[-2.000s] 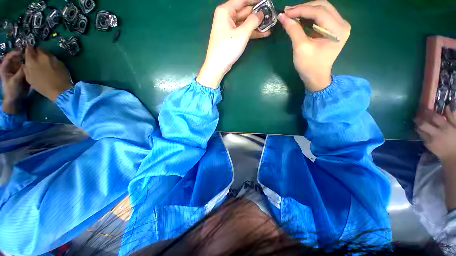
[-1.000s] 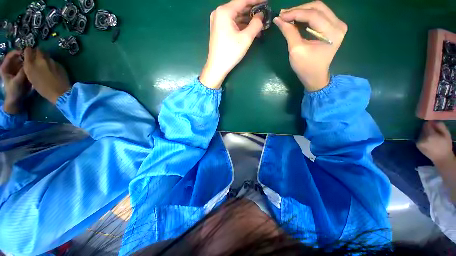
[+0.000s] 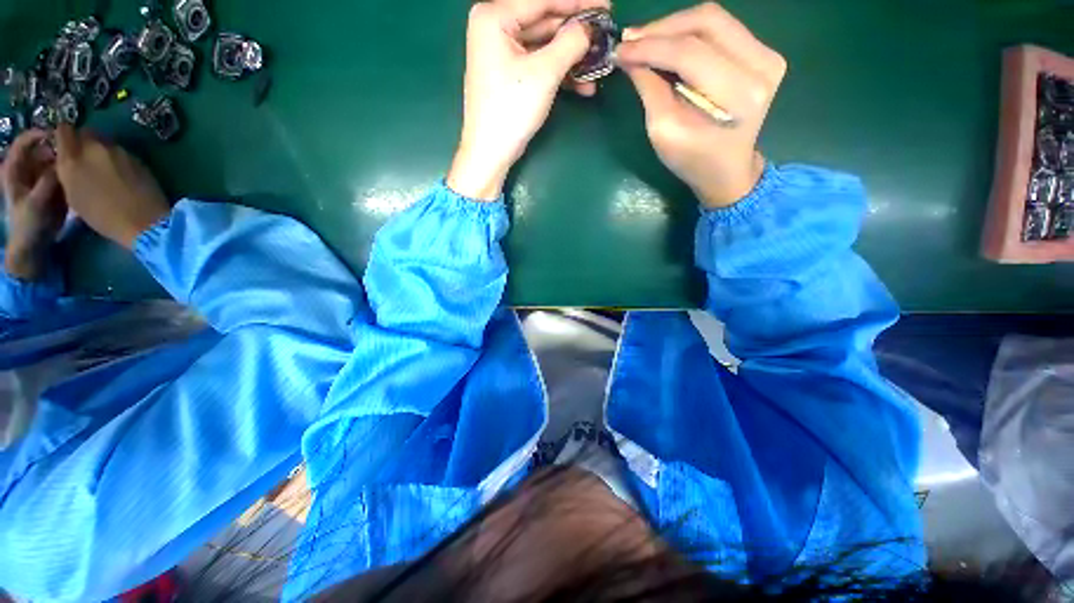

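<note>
My left hand (image 3: 518,83) holds a small black-and-silver module (image 3: 598,47) between thumb and fingers near the top edge of the view. My right hand (image 3: 707,100) is just to its right and grips a slim tan pen-like tool (image 3: 703,101) between its fingers. The tool's handle slants down to the right. The right fingertips are at the module's right edge. The tool's tip is hidden by the fingers, so I cannot tell whether it touches the module.
The green bench top (image 3: 389,106) lies under both hands. A loose cluster of modules (image 3: 153,45) is at the upper left, above a neighbour's hands (image 3: 106,183). A pink tray (image 3: 1010,159) with rows of modules stands at the far right. A grey sleeve is at the lower right.
Both my hands and the module have shifted slightly left. The pink tray shows slightly higher. The right-hand neighbour's hand has gone out of view.
</note>
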